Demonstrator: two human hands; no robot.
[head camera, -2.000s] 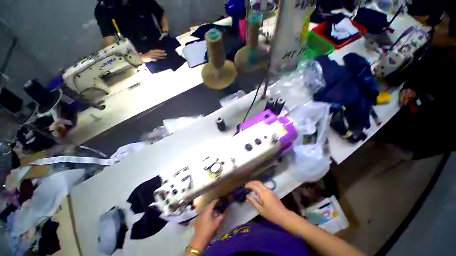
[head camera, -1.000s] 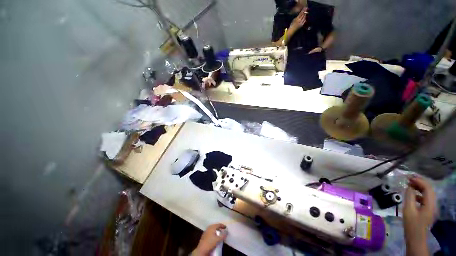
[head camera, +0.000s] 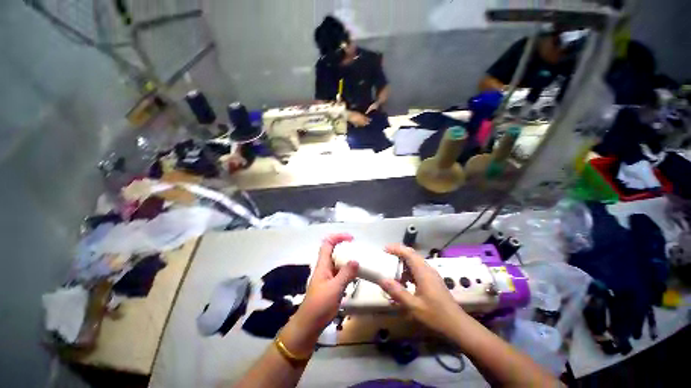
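My left hand (head camera: 327, 284) and my right hand (head camera: 413, 280) hold a white, rounded object (head camera: 368, 261) between them, above the sewing machine head. What the object is I cannot tell; it may be a spool or cone. The cream sewing machine (head camera: 462, 280) with a purple motor end (head camera: 511, 284) lies under and right of my hands, its left part partly hidden by them. Dark cut pieces (head camera: 284, 282) and a pale stack of pieces (head camera: 224, 305) lie left of the machine. Dark round items (head camera: 405, 351) lie in front of the machine arm.
Small black spools (head camera: 410, 236) stand behind the machine. Tan thread cones (head camera: 448, 159) stand beyond. Clear and white plastic bags (head camera: 549, 292) and dark garments (head camera: 625, 265) lie right. Scraps (head camera: 144, 235) are heaped left. One person (head camera: 352, 76) sits at another machine; others are at the upper right.
My hands, apart a second ago, have come together around the white object above the machine. The view has turned right and the machine now appears nearer the middle.
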